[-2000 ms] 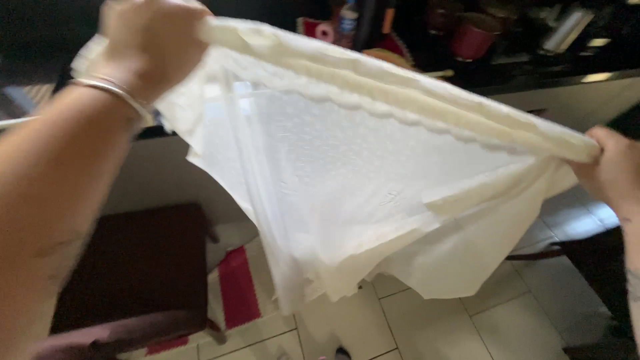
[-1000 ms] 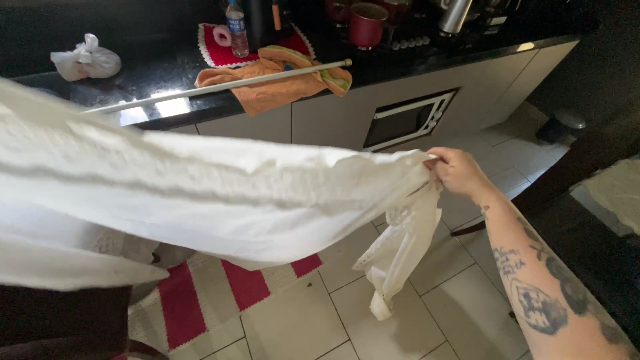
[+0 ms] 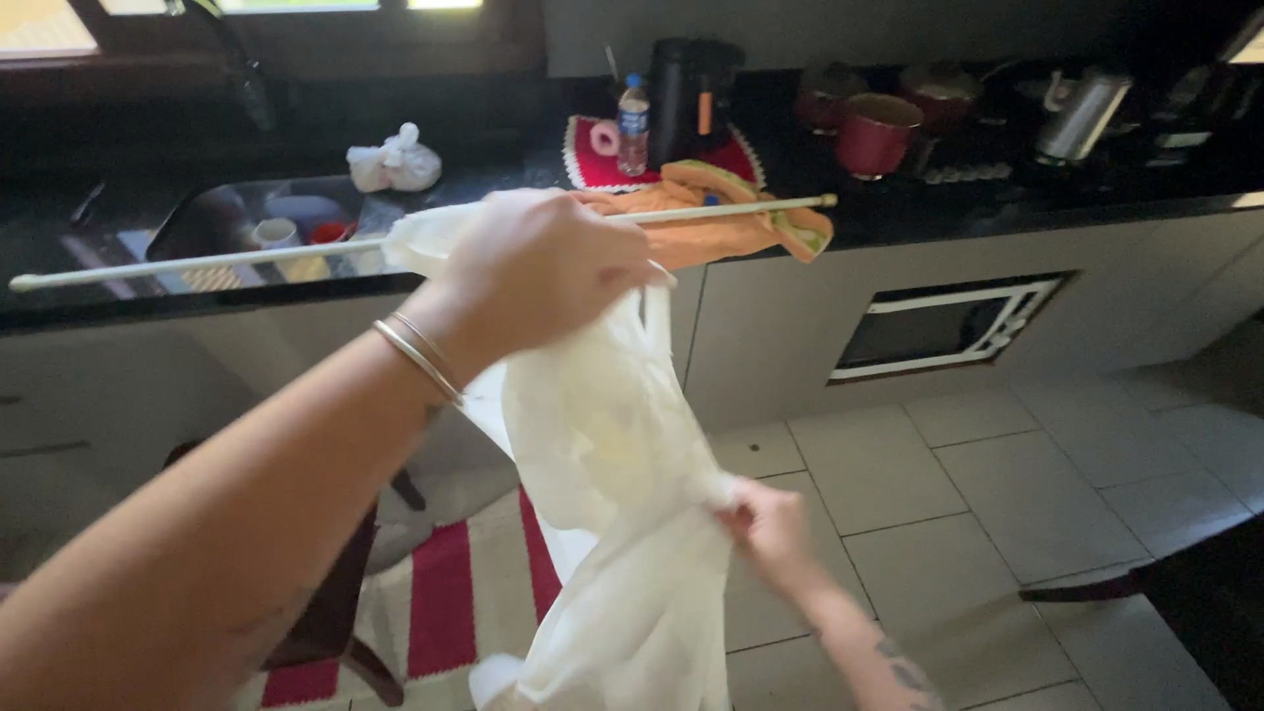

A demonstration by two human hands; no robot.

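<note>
Sheer white curtain fabric [image 3: 612,434] hangs in folds from my left hand [image 3: 553,267], which grips its upper edge near the middle of the view. Lower and to the right, my right hand [image 3: 770,523] pinches the side of the same fabric. Behind my left hand, a thin cream-coloured rod [image 3: 197,263] lies along the counter's front edge, over the sink and an orange cloth [image 3: 701,237]. Whether the fabric touches the rod is hidden by my left hand.
On the dark counter [image 3: 494,148] are a knotted white plastic bag [image 3: 395,161], a plastic bottle [image 3: 633,126], red pots [image 3: 877,133] and a metal jug [image 3: 1081,117]. A sink [image 3: 188,207] holds cups. Below are a dark wooden chair [image 3: 331,602] and a striped rug [image 3: 442,592].
The fabric, stretched wide between my hands two seconds ago, now hangs bunched and downward. My left hand, out of view one second ago, is at the centre. The view has shifted towards the sink.
</note>
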